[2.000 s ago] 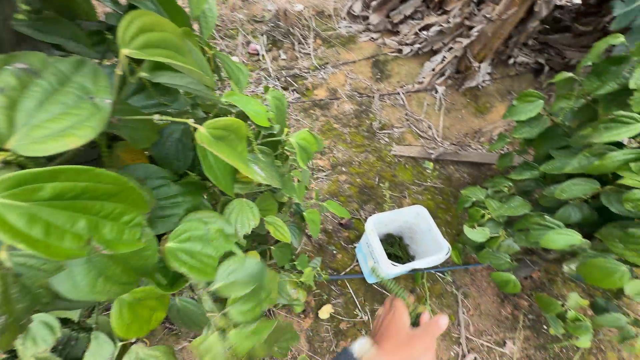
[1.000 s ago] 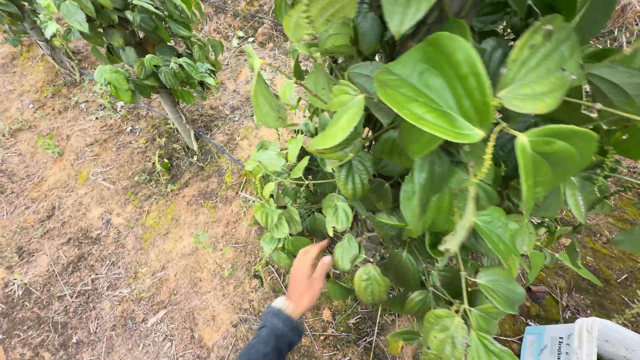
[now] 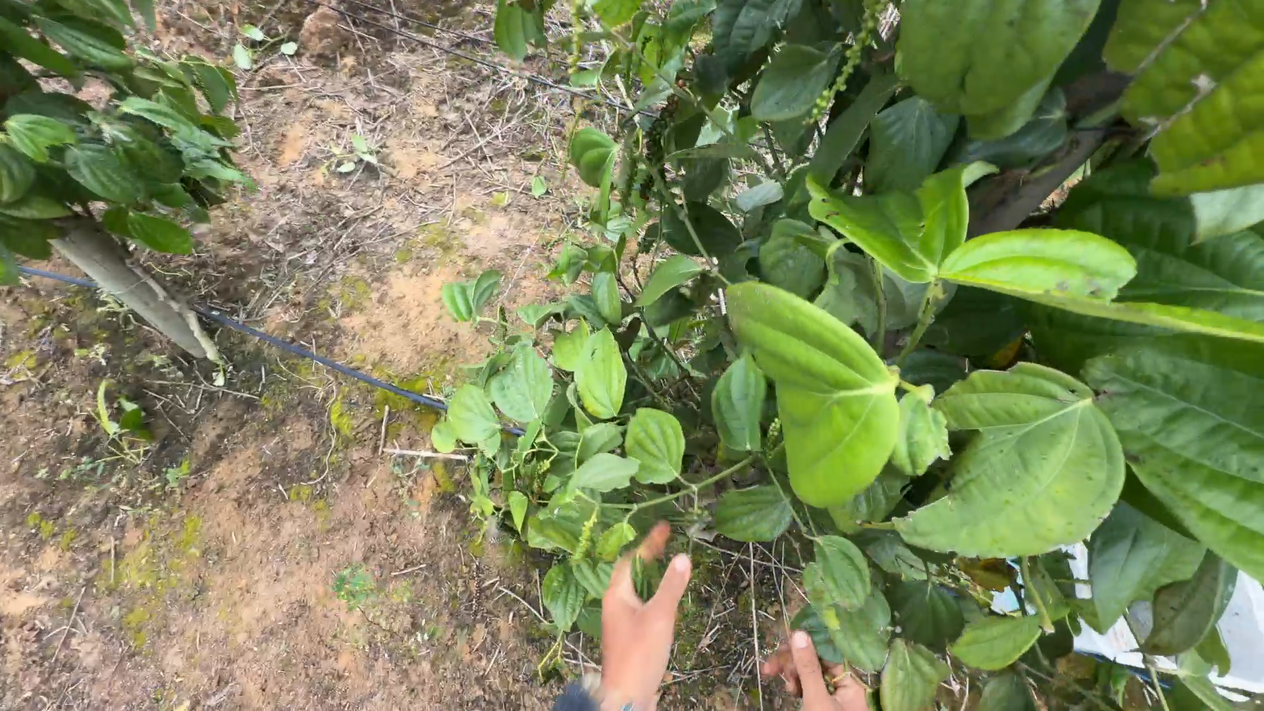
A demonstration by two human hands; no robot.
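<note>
My left hand (image 3: 637, 627) is at the lower middle, thumb and forefinger spread, its fingertips beside the lower leaves of a pepper vine (image 3: 657, 444). Nothing shows between those fingers. To its right, at the bottom edge, my right hand (image 3: 815, 681) has its fingers bent among leaves and thin stems; whether it grips one is hidden. A green pepper spike (image 3: 585, 535) hangs just above my left hand, and longer spikes (image 3: 851, 59) hang near the top. Broad leaves (image 3: 829, 395) cover much of the right side.
A white container (image 3: 1239, 627) is partly hidden behind leaves at the lower right. A dark irrigation hose (image 3: 326, 363) runs over the soil from the left into the vine. Another leafy plant with a grey post (image 3: 138, 286) stands at the upper left.
The view has swung left from the container onto the vine, then closer to its lower leaves. Two hands show now; one second ago only one did, at the vine's lower left side.
</note>
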